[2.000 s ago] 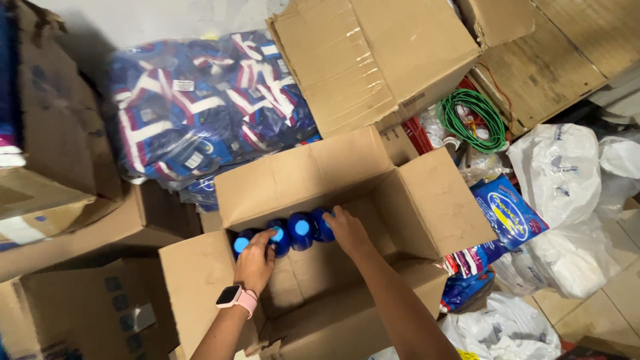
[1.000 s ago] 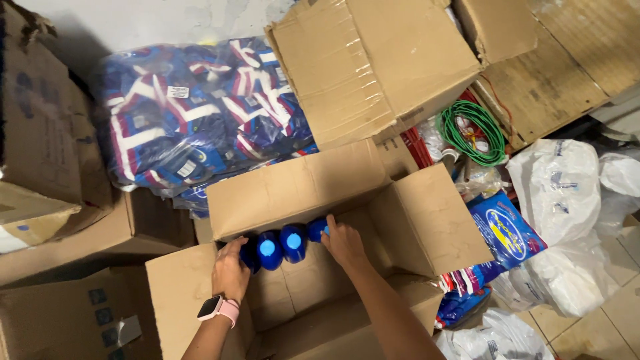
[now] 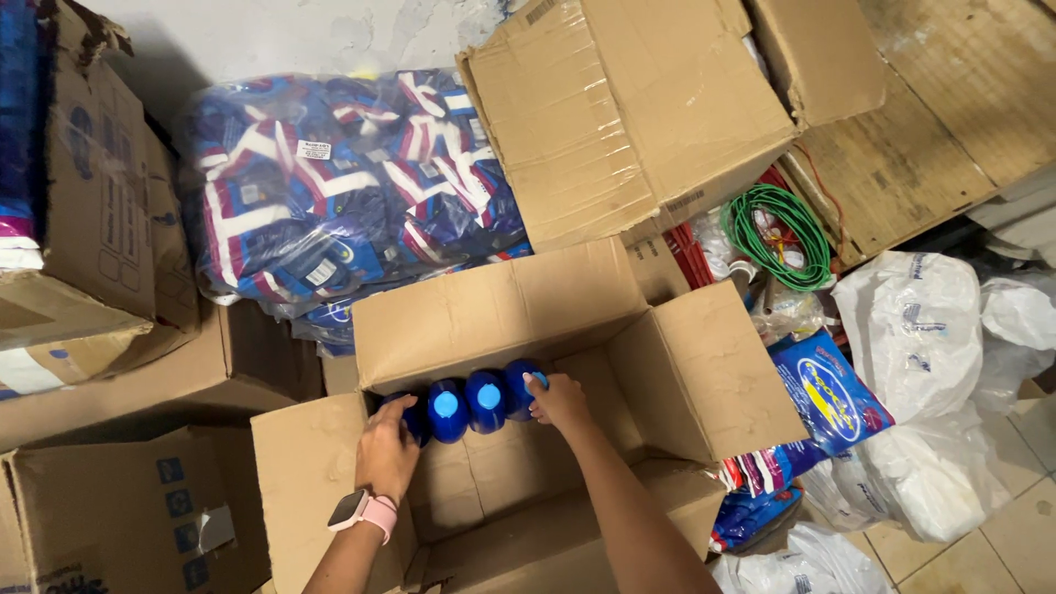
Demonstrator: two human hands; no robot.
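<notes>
An open cardboard box (image 3: 511, 487) holds a row of several dark blue bottles (image 3: 448, 412) with light blue caps, side by side along its far wall. My left hand (image 3: 388, 445), with a pink-banded watch (image 3: 363, 513) on its wrist, rests on the leftmost bottle, partly covering it. At the other end of the row, my right hand (image 3: 558, 402) has its fingers on the cap of the rightmost bottle (image 3: 523, 388). How firmly either hand grips is hard to see. Two middle bottles stand between the hands, untouched.
Behind the box lie plastic-wrapped blue packs (image 3: 330, 190) and a larger cardboard box (image 3: 610, 115). Other cardboard boxes (image 3: 107, 511) crowd the left side. To the right are a coiled green cable (image 3: 777, 239), a blue printed packet (image 3: 829, 396), white plastic bags (image 3: 907, 338) and a wooden board (image 3: 949, 107).
My left hand has moved from a bottle within the row to the leftmost one, where it stays. My right hand remains at the row's right end.
</notes>
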